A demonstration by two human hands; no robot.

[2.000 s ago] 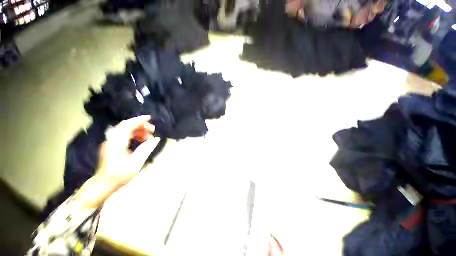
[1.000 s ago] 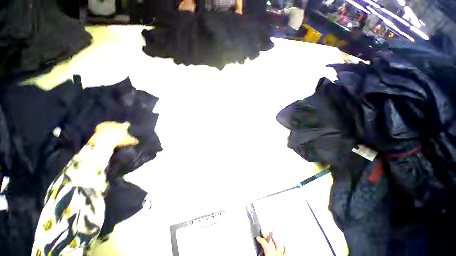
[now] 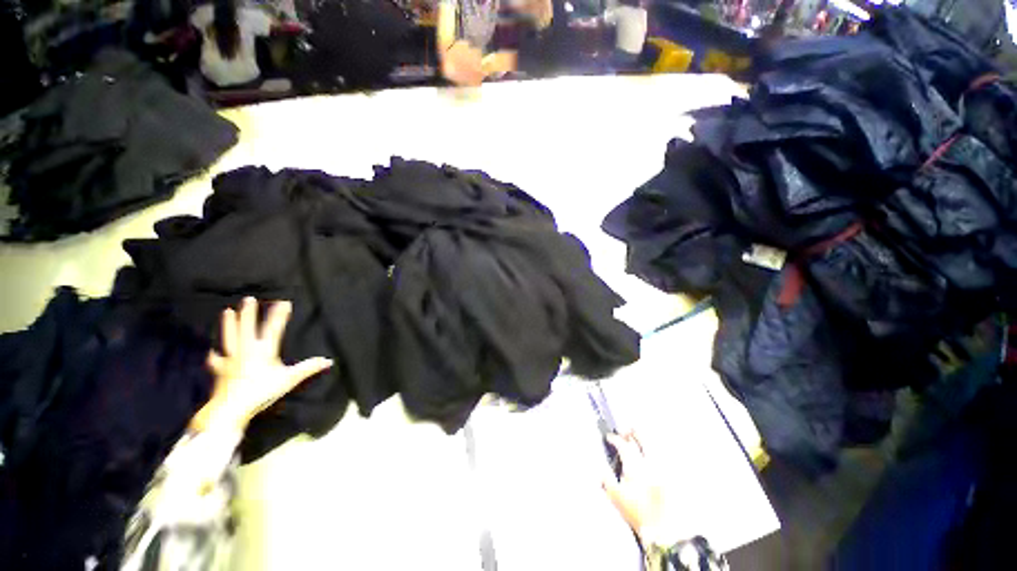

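A large charcoal-black garment bundle point(image 3: 446, 290) lies across the middle of the table, gathered in folds with fanned ends. My left hand point(image 3: 251, 363) is on or just over its near left part, fingers spread, holding nothing visible. My right hand point(image 3: 633, 480) is low on the open white ledger point(image 3: 697, 463), fingers partly bent beside a dark line; overexposure hides whether it holds a pen. The bundle's near edge reaches the ledger's top.
Darker navy bundles point(image 3: 89, 402) lie at left, a grey-black bundle point(image 3: 112, 145) at far left. Quilted navy bundles point(image 3: 859, 212) with red ties are piled at right. A thin blue strip point(image 3: 678, 319) lies beside them. A person's hand point(image 3: 474, 67) shows beyond the far edge.
The black bundle from the table's far side now lies much nearer, in the middle. My left hand has opened wide beside it. My right hand shows further up in view, still at the ledger.
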